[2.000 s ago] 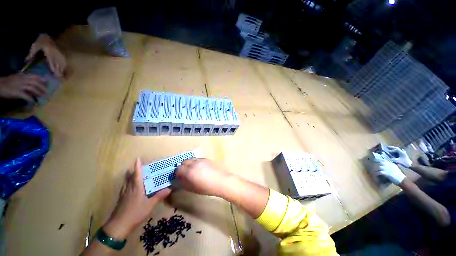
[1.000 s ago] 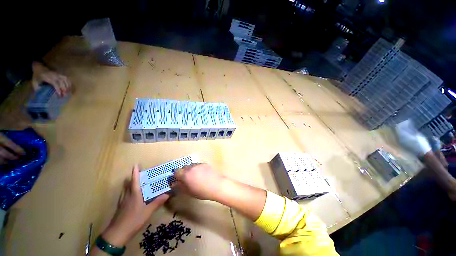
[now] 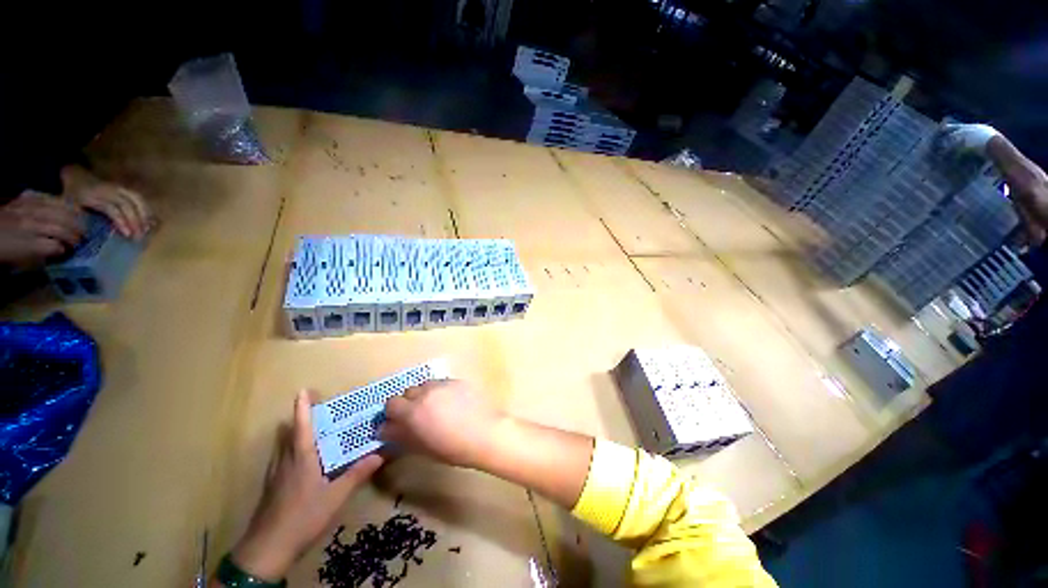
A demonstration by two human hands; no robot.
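A light grey metal enclosure (image 3: 352,430) with rows of holes lies tilted on the table in front of me. My left hand (image 3: 308,482) grips its left end, thumb along the side and fingers at the near edge. My right hand (image 3: 442,420) is on its top face with fingertips pinched together near the middle; my fingers hide whether a fastener is between them. A loose pile of small black fasteners (image 3: 377,549) lies just nearer to me.
A row of enclosures (image 3: 408,276) stands beyond; a smaller group (image 3: 684,400) stands right. A co-worker's hands (image 3: 109,201) hold an enclosure at left, above a blue bag (image 3: 40,396). A gloved hand (image 3: 968,140) reaches the tall stacks (image 3: 908,190). A clear bag (image 3: 218,109) stands far left.
My hands keep the same hold on the enclosure, with little movement. The gloved hand at right has risen to the stacks. The co-worker's second hand has moved from the blue bag to their enclosure.
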